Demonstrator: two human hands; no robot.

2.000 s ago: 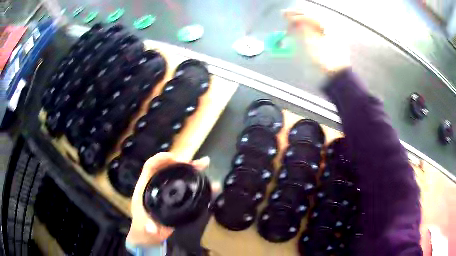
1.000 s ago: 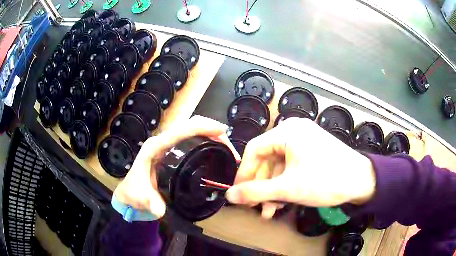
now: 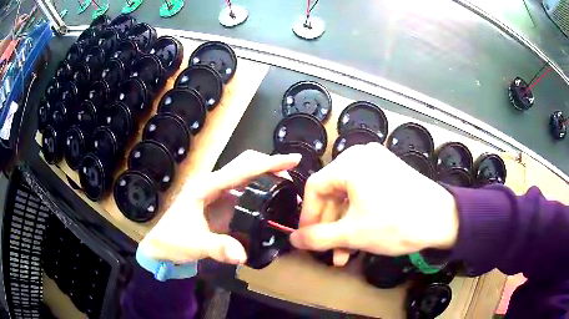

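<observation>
My left hand (image 3: 199, 215), with a light blue band at the wrist, holds a glossy round black housing (image 3: 252, 218) tilted on its side, its open face turned towards my right hand. My right hand (image 3: 374, 209) pinches a thin red lead wire (image 3: 280, 226) that stands out from the middle of the housing. A green circuit board (image 3: 425, 264) shows partly below my right hand; whether it is held cannot be told. My right fingers hide part of the housing's face.
Black housings lie in overlapping rows on cardboard sheets at left (image 3: 234, 93) and right (image 3: 368, 305). A metal rail (image 3: 374, 99) borders the conveyor belt (image 3: 405, 56), which carries white and green boards and wired black units (image 3: 521, 93). A black crate (image 3: 31, 249) stands lower left.
Since two seconds ago my right hand has come back from the belt to the housing and pinches a red wire. Over the last second the housing has turned more edge-on.
</observation>
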